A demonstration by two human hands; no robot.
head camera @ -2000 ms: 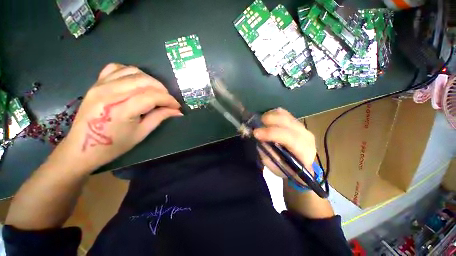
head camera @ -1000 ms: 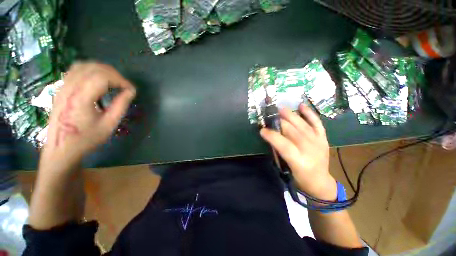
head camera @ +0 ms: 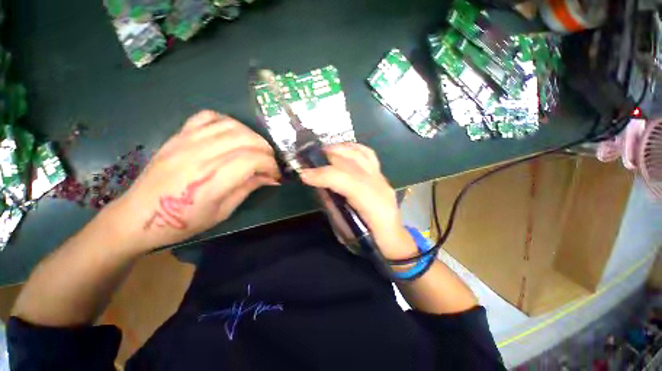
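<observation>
Green and white circuit boards (head camera: 327,109), seemingly two overlapping, lie on the dark green mat in front of me. My right hand (head camera: 352,177) holds the dark handle of a soldering iron (head camera: 308,151); its blurred metal barrel points up and left across the boards. My left hand (head camera: 218,174) is at the boards' lower left corner, fingertips pinched together near the iron. Whether a small part is between them is hidden. A single board (head camera: 404,93) lies to the right.
Loose dark red components (head camera: 101,177) and a board heap (head camera: 11,170) lie at left. More boards (head camera: 141,40) lie at the far side, and a fanned stack (head camera: 493,80) at right. Black cables loop to a pink fan (head camera: 642,148). Open cardboard (head camera: 508,224) is below.
My left hand has moved right from the component side to the boards. My right hand has moved left with the iron; boards that were under it at right now lie in front of me. The view has shifted.
</observation>
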